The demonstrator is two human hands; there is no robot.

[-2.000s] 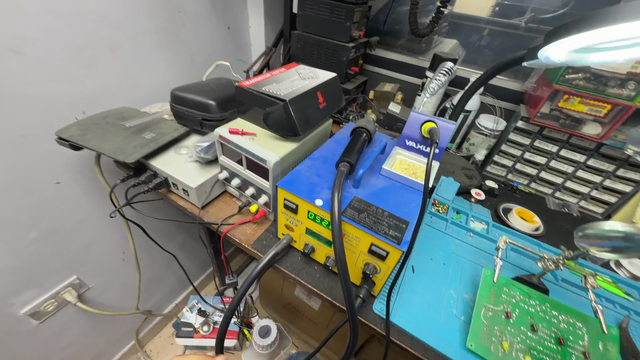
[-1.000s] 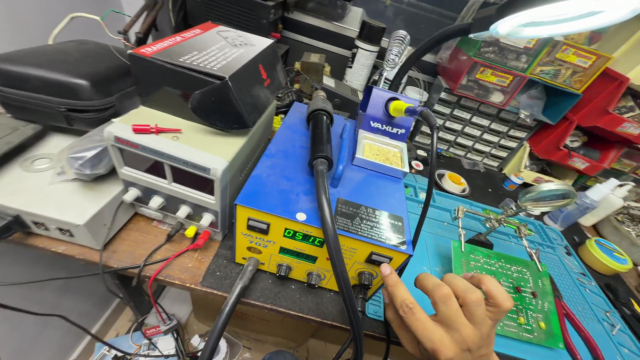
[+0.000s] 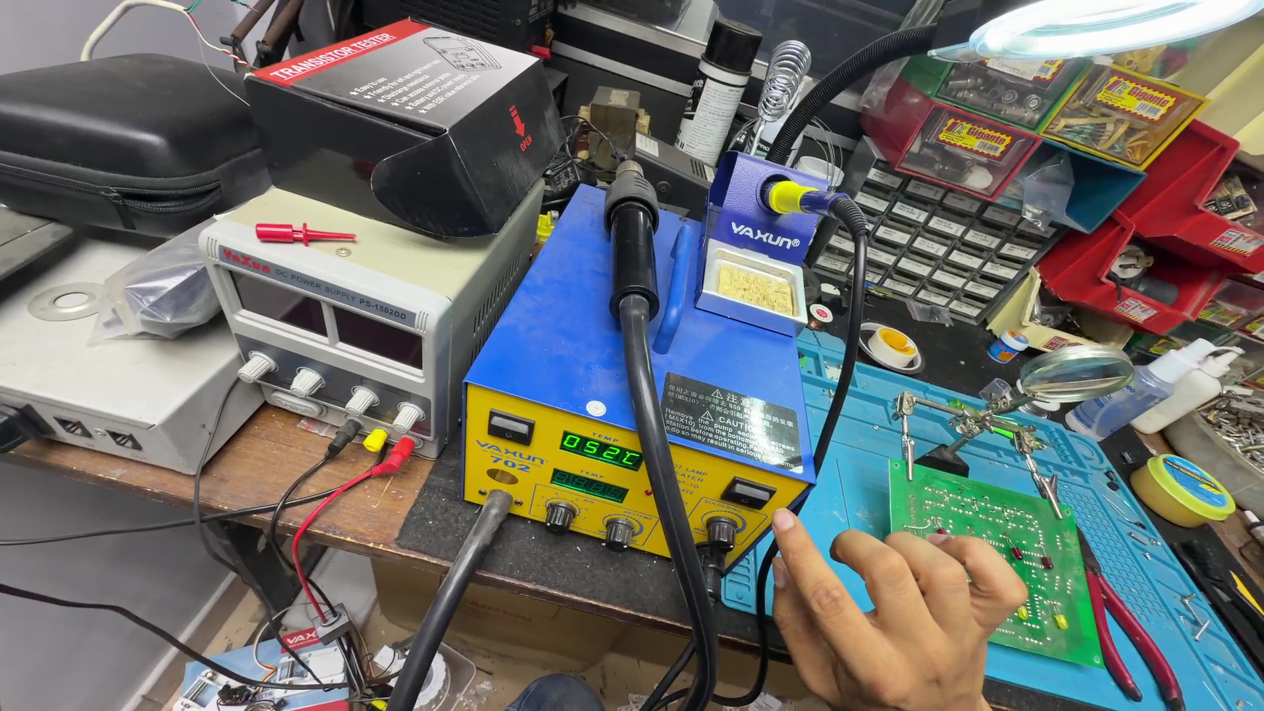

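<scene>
My right hand (image 3: 889, 612) is empty, its index finger extended beside the lower right front corner of a blue and yellow soldering and hot-air station (image 3: 592, 365), just below a black rocker switch (image 3: 750, 492). The upper green display is lit. A hot-air handpiece (image 3: 633, 237) lies on top, its thick hose hanging down the front. At the back right a soldering iron (image 3: 790, 197) rests in its blue holder, above a sponge tray (image 3: 755, 288). Behind my hand, helping-hand clips hold a green circuit board (image 3: 987, 553). My left hand is out of view.
Left stand a DC power supply (image 3: 326, 306) with red and black leads, a transistor tester box (image 3: 395, 118) and a black case (image 3: 118, 138). Red-handled pliers (image 3: 1136, 632) lie on the blue mat (image 3: 849, 454). Parts drawers (image 3: 928, 237) and a magnifier (image 3: 1076, 372) are at right.
My right hand, not visible two seconds ago, came into view beside the station by one second ago and remains there. The view has moved closer to the station.
</scene>
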